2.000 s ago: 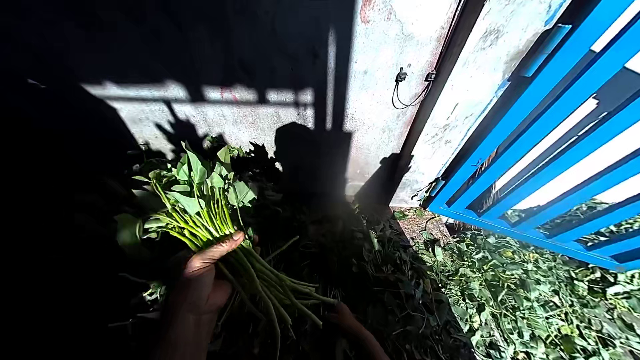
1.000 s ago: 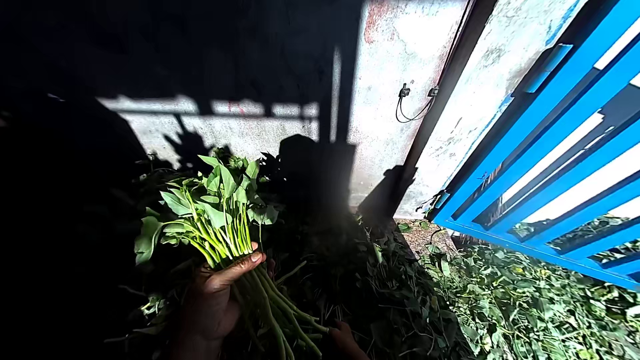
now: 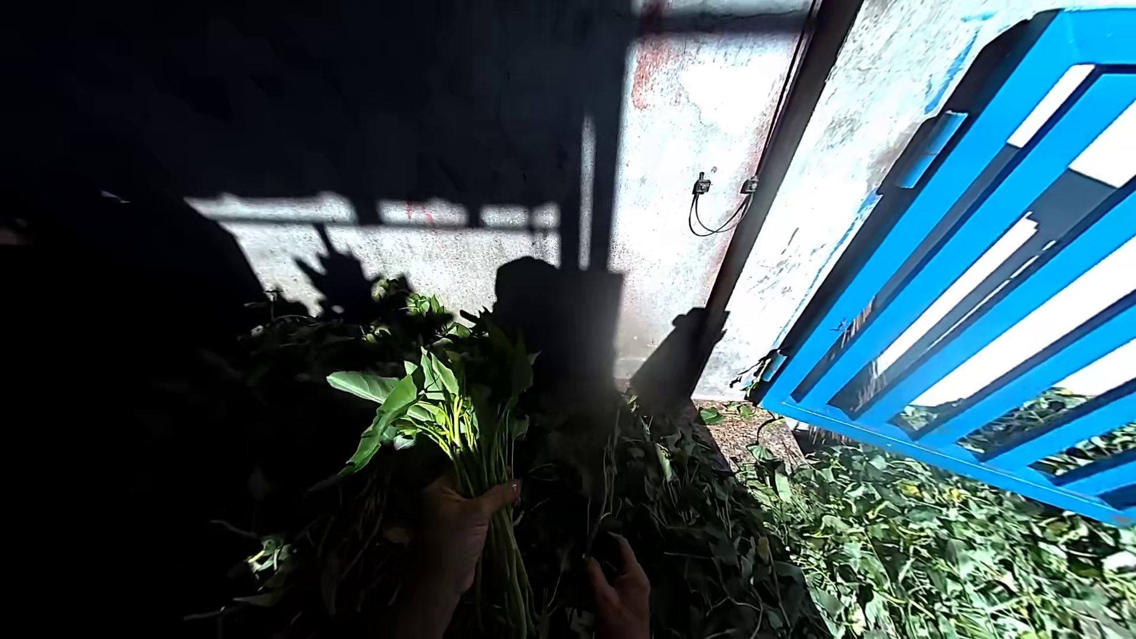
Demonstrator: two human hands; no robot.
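My left hand [image 3: 461,528] is closed around the stems of a bunch of leafy greens [image 3: 457,417], its thumb across the front. The leaves fan out above the fist, partly sunlit, and the long green stems hang below it. To the right of the stems is my right hand [image 3: 619,581], in shade, with thumb and forefinger bent toward each other beside a thin stem. Whether it grips that stem cannot be made out. Loose greens [image 3: 701,532] lie in shadow around and beneath both hands.
A blue slatted metal gate [image 3: 923,426] stands open at the right, above sunlit cut greens [image 3: 905,541] on the ground. Ahead is a weathered whitewashed wall [image 3: 701,98] with a short looped cable [image 3: 710,229]. Deep shadow hides the left side.
The held bunch has gone from leaning to nearly upright. My right hand has come away from the lower stem ends and now shows more fully to their right.
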